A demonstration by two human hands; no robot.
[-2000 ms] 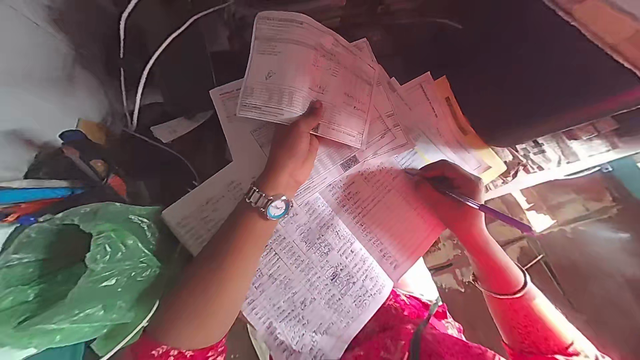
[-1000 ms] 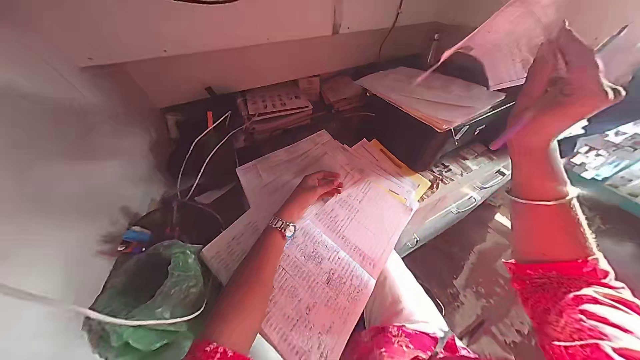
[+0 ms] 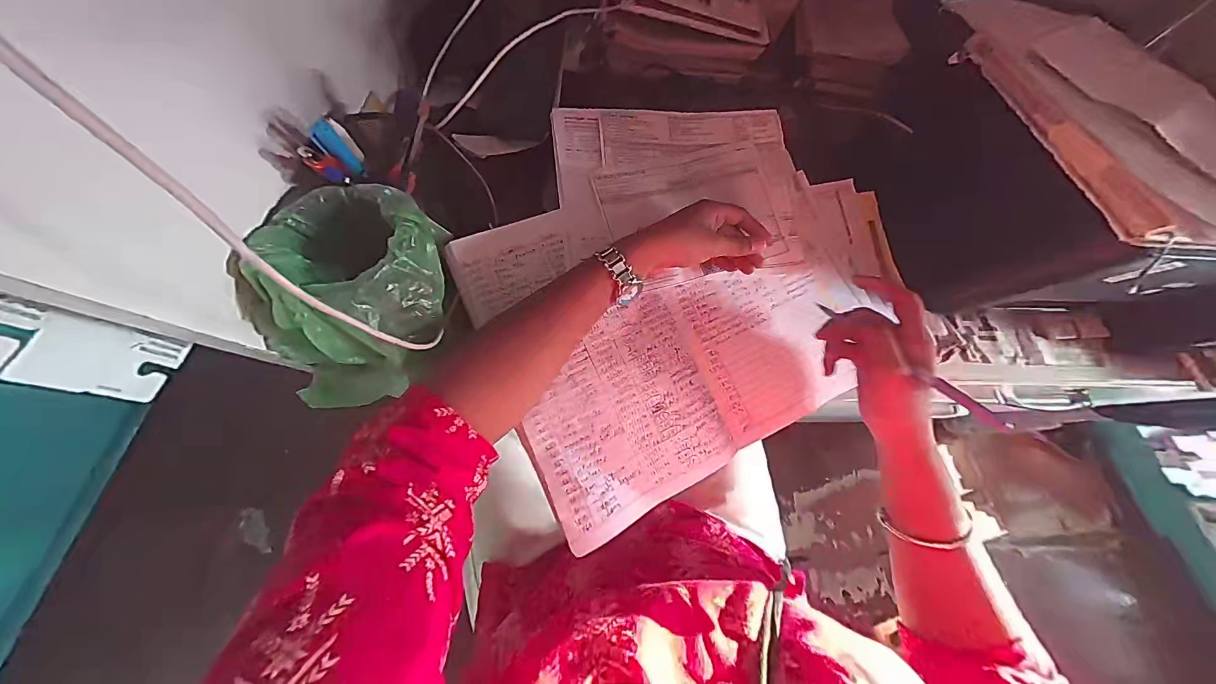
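An open notebook [image 3: 646, 408] with handwritten pages lies tilted across my lap and the surface before me. Printed paper sheets [image 3: 674, 133] are fanned over its far part. My left hand [image 3: 708, 237], with a metal-banded watch [image 3: 619, 274] on the wrist, rests over these sheets, fingers curled; whether it pinches a sheet is unclear. At the notebook's right edge my right hand [image 3: 879, 347] holds a purple pen [image 3: 969, 401], its tip toward the page and its rear end pointing down right. A thin bangle [image 3: 926, 543] circles the right wrist.
A bin lined with a green plastic bag [image 3: 380, 275] stands left of the notebook, with a white cable [image 3: 190, 199] crossing it. Behind it are pens and small items [image 3: 332, 152]. Stacked papers [image 3: 1092, 123] lie on a dark box at the upper right; more bundles [image 3: 684, 38] sit at the back.
My right hand, raised with a sheet at the upper right one second ago, is down by the notebook with the pen and without that sheet. Two seconds ago my left hand held a printed sheet.
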